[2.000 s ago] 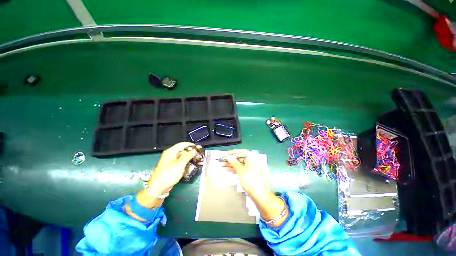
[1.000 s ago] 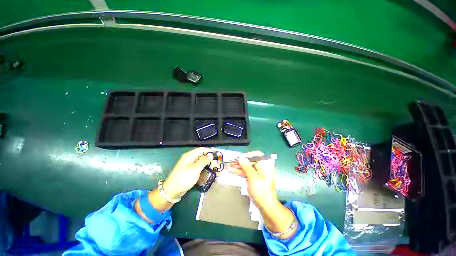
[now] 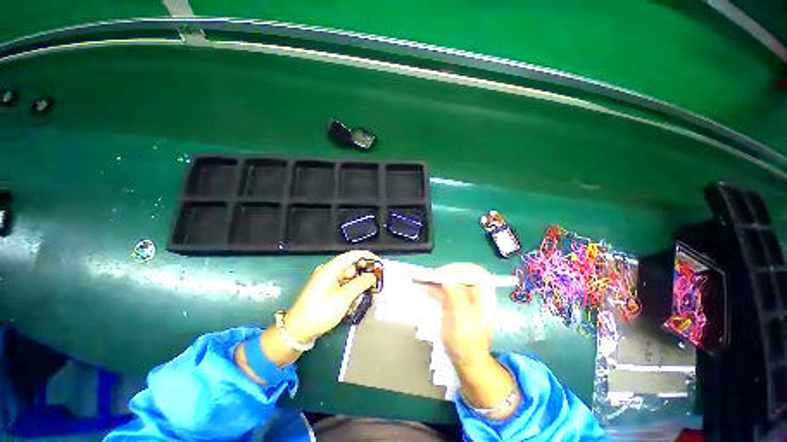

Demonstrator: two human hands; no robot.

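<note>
My left hand (image 3: 326,300) holds a small black open unit (image 3: 368,273) upright between thumb and fingers, at the left edge of a sheet. Another dark part of it hangs below the fingers. My right hand (image 3: 466,318) holds a slim pale stick-like tool (image 3: 494,280), lying roughly level, to the right of the unit and apart from it. The white and grey-beige sheet (image 3: 390,356) lies on the bench under and between my hands. Its right side has a stepped white edge.
Behind my hands is a black foam tray (image 3: 282,205) with two dark rectangles (image 3: 360,228). An open unit (image 3: 501,236) lies right of it, near tangled coloured wires (image 3: 574,274), a parts box (image 3: 689,298), a clear bag (image 3: 643,373) and spare trays (image 3: 749,233). A black pair (image 3: 352,135) lies behind.
My right hand has moved right, away from the unit, and its tool now shows as a long pale stick. My left hand still holds the unit. The black pair behind the tray has shifted right.
</note>
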